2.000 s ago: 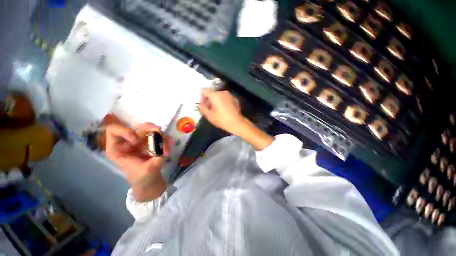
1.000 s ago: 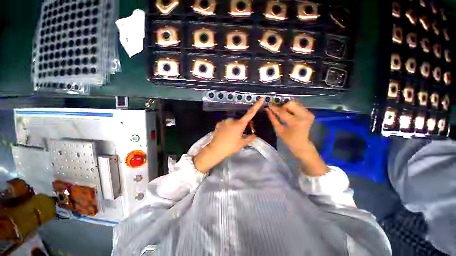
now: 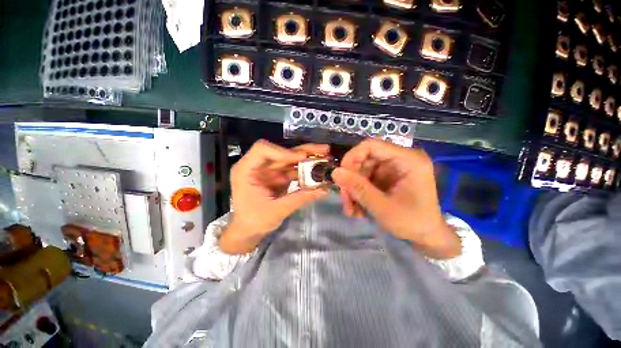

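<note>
My left hand (image 3: 269,190) holds a watch housing (image 3: 312,172) between thumb and fingers over my lap; its face with the copper-silver rim and dark centre shows. My right hand (image 3: 391,190) pinches a small dark round part (image 3: 329,174) against the right side of the housing; the fingertips partly hide it. A cut carrier strip (image 3: 351,123) with a row of dark circles lies at the bench edge just beyond my hands. The blister tray (image 3: 313,100) with bright housings in its pockets lies behind the strip.
At the left are the press fixture (image 3: 41,136), its perforated metal plate (image 3: 95,197), a red-orange emergency stop (image 3: 186,200) and a yellow-brown cylinder (image 3: 37,275). Stacked carrier sheets (image 3: 92,51) and a white wipe (image 3: 184,24) lie behind. A blue stool (image 3: 442,197) and another person's sleeve (image 3: 579,231) are right.
Both hands have drawn back from the strip to above the lap. The housing now shows in my left hand, and my right hand has a dark round part at it.
</note>
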